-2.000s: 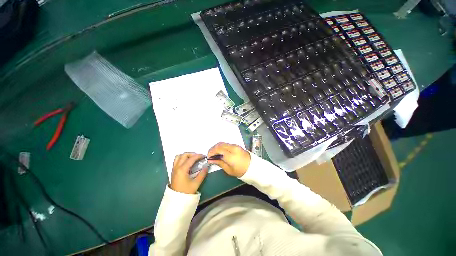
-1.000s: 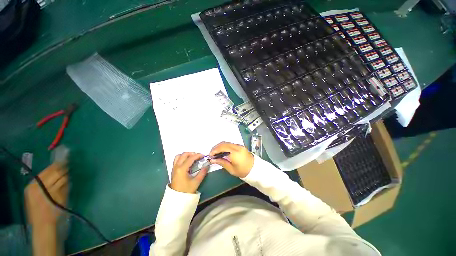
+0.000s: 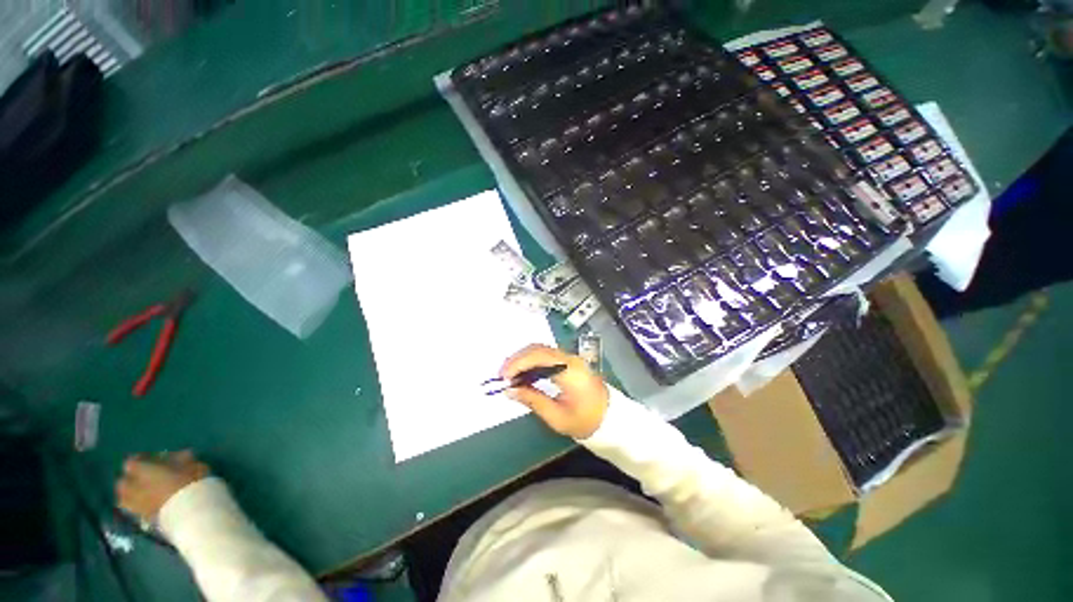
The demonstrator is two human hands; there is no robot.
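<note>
My right hand point(image 3: 565, 390) holds a thin dark pen-like tool point(image 3: 539, 375) over the lower right of the white paper sheet point(image 3: 441, 335), its pale tip pointing left. My left hand point(image 3: 161, 482) is at the lower left of the bench, palm down and slightly blurred; whether it holds anything is hidden. Several small grey-silver modules point(image 3: 562, 292) lie loosely by the paper's right edge. Another module point(image 3: 591, 349) lies just above my right hand. One small pale module point(image 3: 86, 426) lies above and left of my left hand.
A large black blister tray point(image 3: 694, 176) covers the upper right, with one module point(image 3: 873, 202) at its right edge. A filled tray point(image 3: 874, 147) is beyond. An open carton point(image 3: 771, 450), red-handled cutters point(image 3: 165, 353), a translucent bag point(image 3: 265, 259) and cables surround the work.
My left hand has left the paper and moved to the lower left; the module it held is no longer visible. The other person's hand and the module near the cutters are gone. The view has shifted slightly.
</note>
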